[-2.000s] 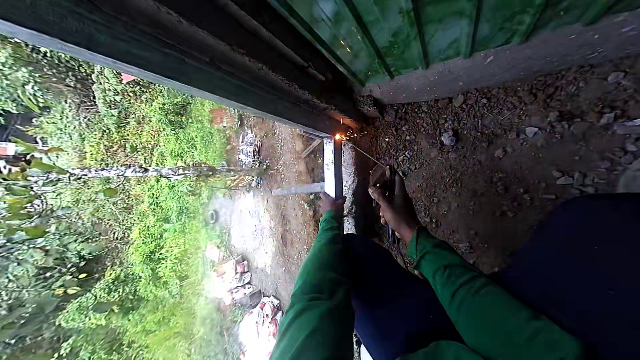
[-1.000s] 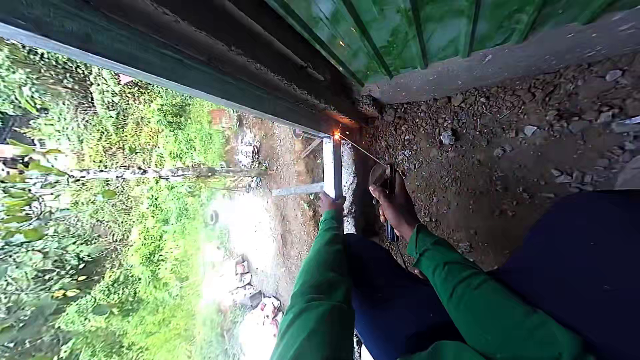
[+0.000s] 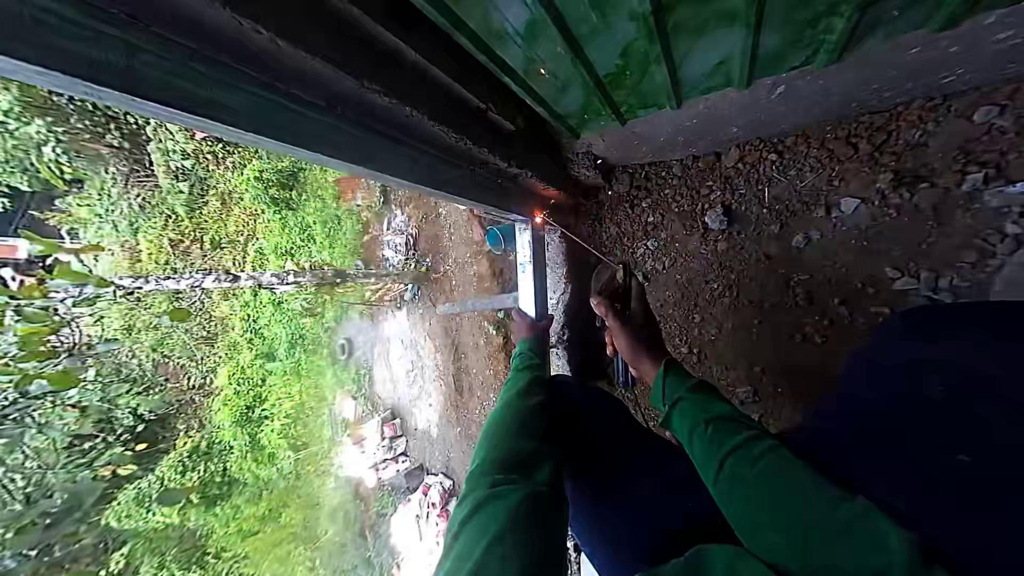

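Observation:
My right hand [image 3: 628, 324] is closed around a welding electrode holder [image 3: 623, 282]. From it a thin electrode [image 3: 578, 240] runs up and left to a small orange arc with sparks, where a metal bar [image 3: 531, 264] meets the long dark metal beam [image 3: 264, 160]. My left hand [image 3: 530, 326] grips the near end of this bar, which has a bright face and a dark side. Part of the holder and its cable is hidden by my right hand and sleeve.
A green corrugated sheet wall [image 3: 640, 56] rises from a concrete base [image 3: 800, 108]. Stony soil [image 3: 744, 312] lies to the right. Beyond the bar are a teal bucket [image 3: 501, 238], a grey post [image 3: 478, 304], several sacks [image 3: 424, 512] and green plants [image 3: 264, 384].
The small glow at the electrode tip stays at the joint, and both hands keep their places. The teal bucket shows more clearly now, with less bright haze around the bar.

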